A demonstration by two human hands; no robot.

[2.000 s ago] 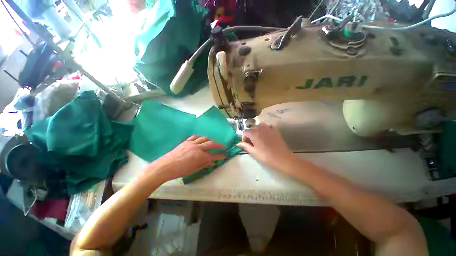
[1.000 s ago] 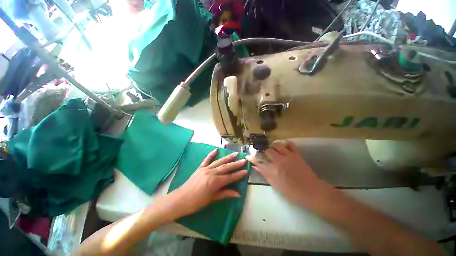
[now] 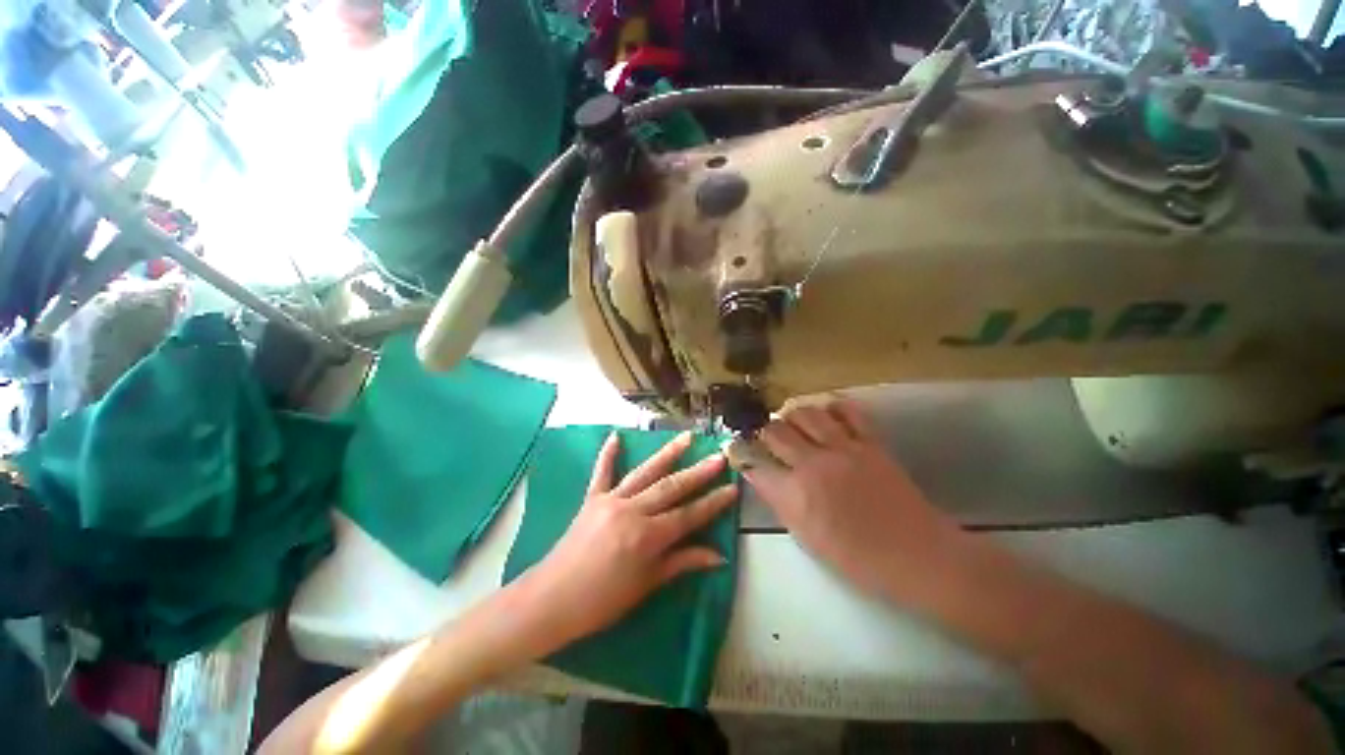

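Observation:
A flat green cut panel [image 3: 627, 649] lies on the table with its far right corner at the needle area of the beige sewing machine [image 3: 856, 251]. A folded hem runs down its right edge. My left hand [image 3: 627, 538] lies flat on the panel with fingers spread. My right hand [image 3: 826, 479] is at the panel's far right corner beside the needle, fingers bent together; they hide the presser foot, and whether they pinch the cloth is hard to tell. A waiting panel [image 3: 443, 457] lies flat to the left, separate from the first.
A crumpled pile of green panels [image 3: 177, 472] is at the far left. A larger green cloth heap [image 3: 472, 148] stands behind the needle end. A pale lamp [image 3: 465, 307] on a bendable arm hangs left of the head. The table's worn front edge [image 3: 826, 696] is near me.
Since two seconds ago, the panel has turned so its folded edge points toward me, and my left hand has spread flat on it. Over the last second the hands barely moved; the view shifted slightly.

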